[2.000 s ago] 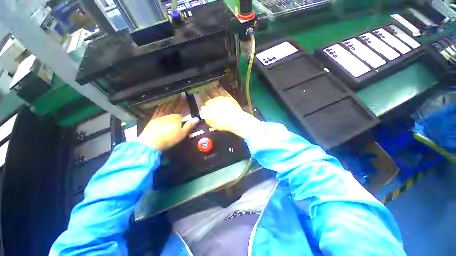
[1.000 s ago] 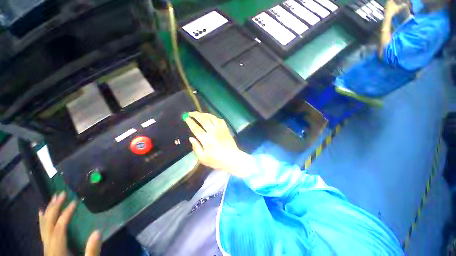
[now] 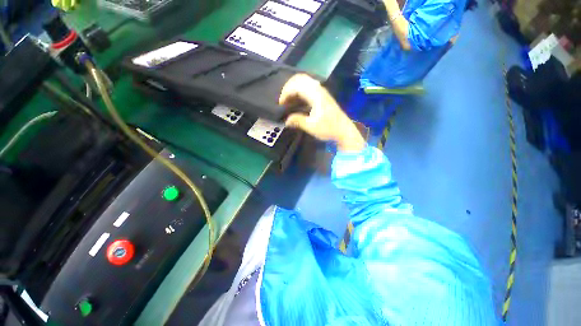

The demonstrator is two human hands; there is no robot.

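My right hand (image 3: 320,113) grips the near right end of a black component tray (image 3: 220,73). The tray is lifted and tilted at this end, above another tray beneath it. One white phone panel (image 3: 165,53) lies in its far left pocket. Under the raised tray, two white panels with black dots show in the lower tray, one of them near its right end (image 3: 266,131). My left hand is out of the picture.
The press control panel (image 3: 143,239) is at lower left, with an air hose (image 3: 169,164) curving over it. Another tray with white panels (image 3: 262,43) stands behind. A person in a blue smock (image 3: 414,54) is at upper right.
My right hand has left the green button and taken hold of the tray, whose near end is now raised. My left hand has gone out of view. The view has swung right.
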